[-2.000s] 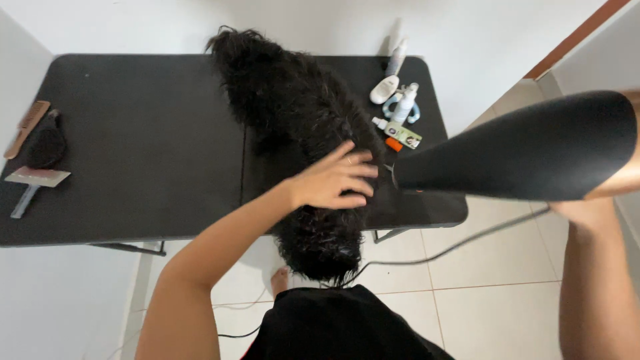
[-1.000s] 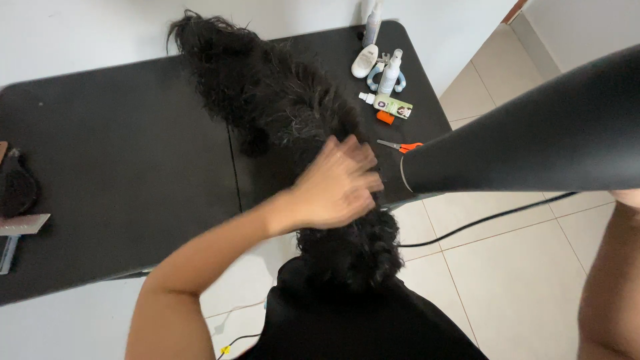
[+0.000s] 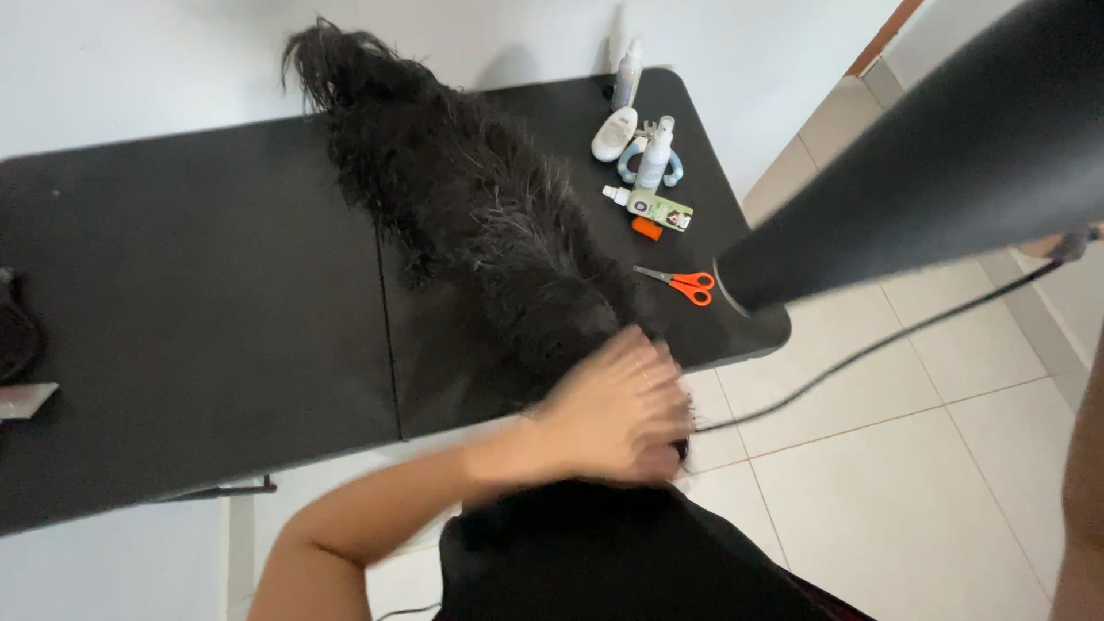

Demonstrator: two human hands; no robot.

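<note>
A black long-haired dog (image 3: 483,198) is on the black folding table, its front end hidden by my hand at the near edge. My left hand (image 3: 612,405) rests over the dog's near end, blurred, so what its fingers grip does not show. From the right, a black hair dryer (image 3: 897,164) points its nozzle toward the table's right end. My right hand (image 3: 1048,246) shows only as a sliver at the dryer's far right, holding it; most of it is hidden or outside the frame. Orange-handled scissors (image 3: 690,283) lie between the nozzle and the dog.
Spray bottles (image 3: 657,155), a white oval device (image 3: 615,134), a blue-and-white ring-shaped item (image 3: 674,168) and an orange cap (image 3: 647,228) crowd the table's right end. A dark brush (image 3: 15,332) and a comb (image 3: 26,401) sit at far left. The dryer's cord (image 3: 828,371) crosses above the tiled floor.
My left hand has moved toward the table's near edge and the dog's near end. The dryer nozzle has moved away from the dog, and the scissors show fully now.
</note>
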